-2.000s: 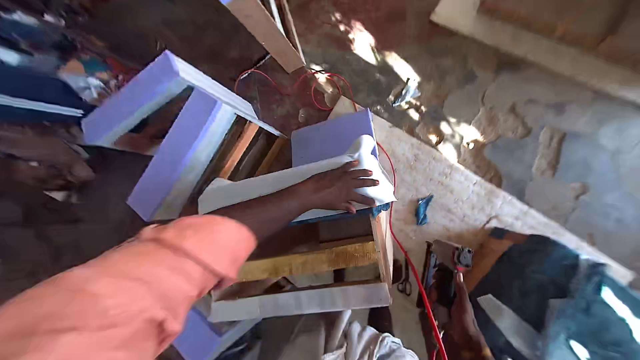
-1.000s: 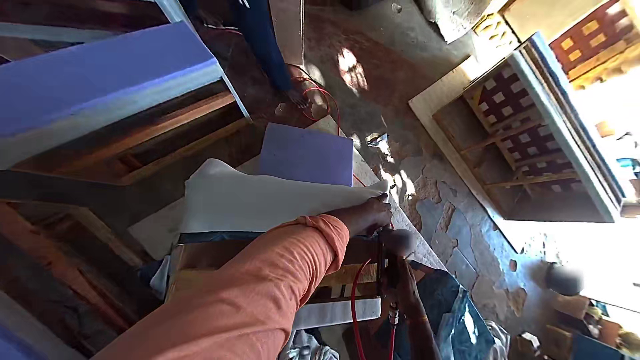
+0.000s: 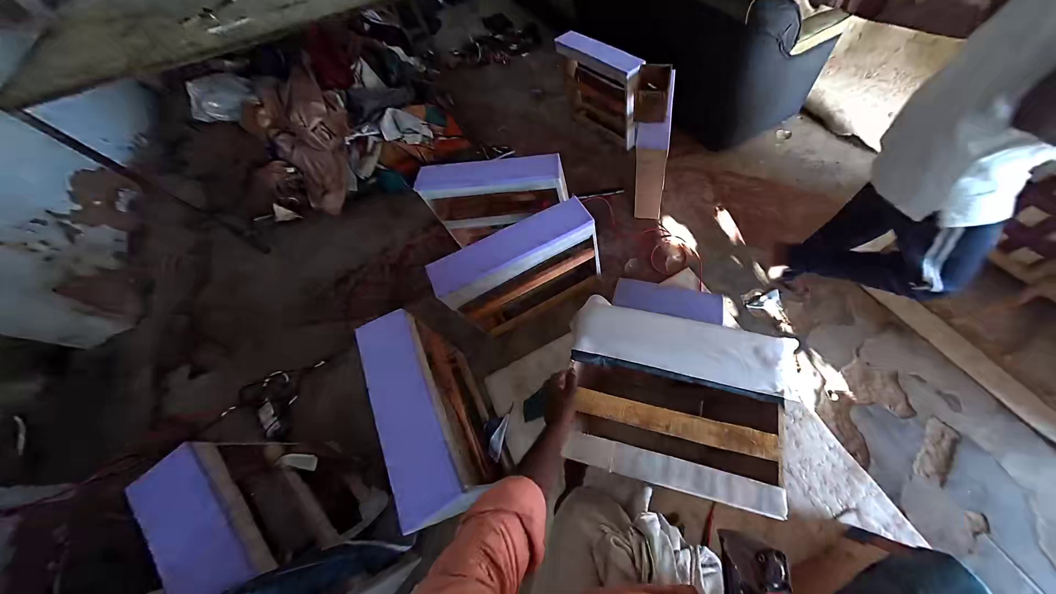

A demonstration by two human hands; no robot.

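Note:
My left hand [image 3: 561, 392] grips the left side of a wooden frame [image 3: 676, 422], just below a dark blue strip. White cloth [image 3: 685, 342] covers the upper rail, and a pale padded rail [image 3: 676, 474] runs along the lower side. A dark green scrap [image 3: 535, 404] lies against the hand's left side. At the bottom right, a blurred brown shape [image 3: 817, 553] may be my right hand; its fingers and anything in them cannot be made out. Left of it is a dark tool [image 3: 755, 565], partly cut off by the picture's edge.
Several purple-foam-topped wooden frames [image 3: 404, 421] stand to the left and beyond. A purple foam block [image 3: 668, 301] sits behind the white cloth. A red hose [image 3: 660, 247] curls on the floor. A person [image 3: 940, 165] stands at the right, near a long board [image 3: 973, 363]. Rags [image 3: 313, 124] are heaped farther back.
My left hand has left the right end of the white cloth and is now at the frame's left side. The person at the right has come into view. The view has swung widely.

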